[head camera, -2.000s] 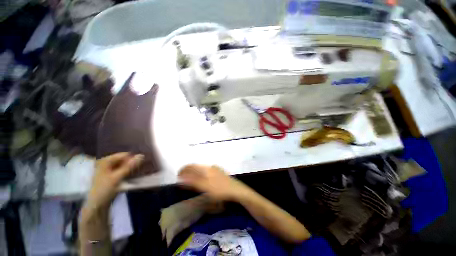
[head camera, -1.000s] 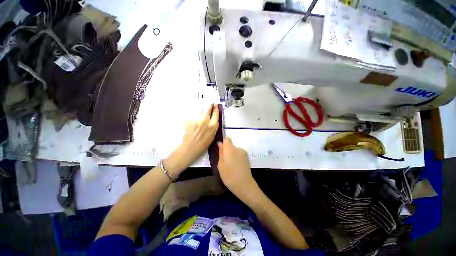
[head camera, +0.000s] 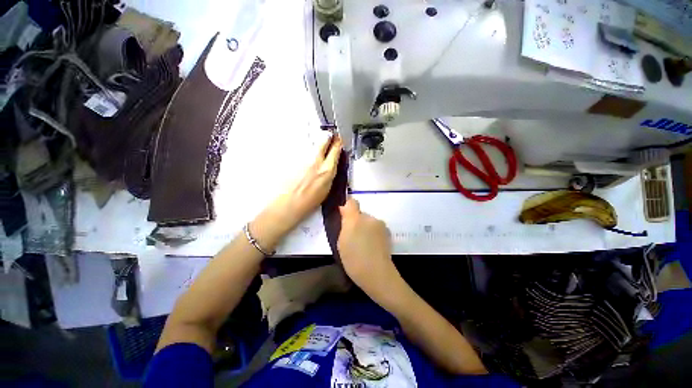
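A narrow dark brown fabric strip (head camera: 331,220) runs from the needle area of the white sewing machine (head camera: 455,68) down over the table's front edge. My left hand (head camera: 315,182) holds the strip's upper part, fingertips close to the presser foot (head camera: 350,148). My right hand (head camera: 364,239) grips the strip lower down, just in front. The fingertips partly hide the strip's upper end. A stack of curved dark brown pieces (head camera: 182,151) lies on the table at the left. Beige fabric (head camera: 300,292) lies on my lap.
Red-handled scissors (head camera: 482,167) lie on the machine bed, with a banana (head camera: 569,208) to their right. Paper notes (head camera: 580,34) rest on the machine. Tangled dark cloth (head camera: 76,98) is heaped at far left. Dark striped pieces (head camera: 577,318) are heaped lower right.
Two seconds ago my left hand was at the brown stack and my right hand was apart, near the table edge. Now both hold a strip at the machine. The view has shifted slightly since.
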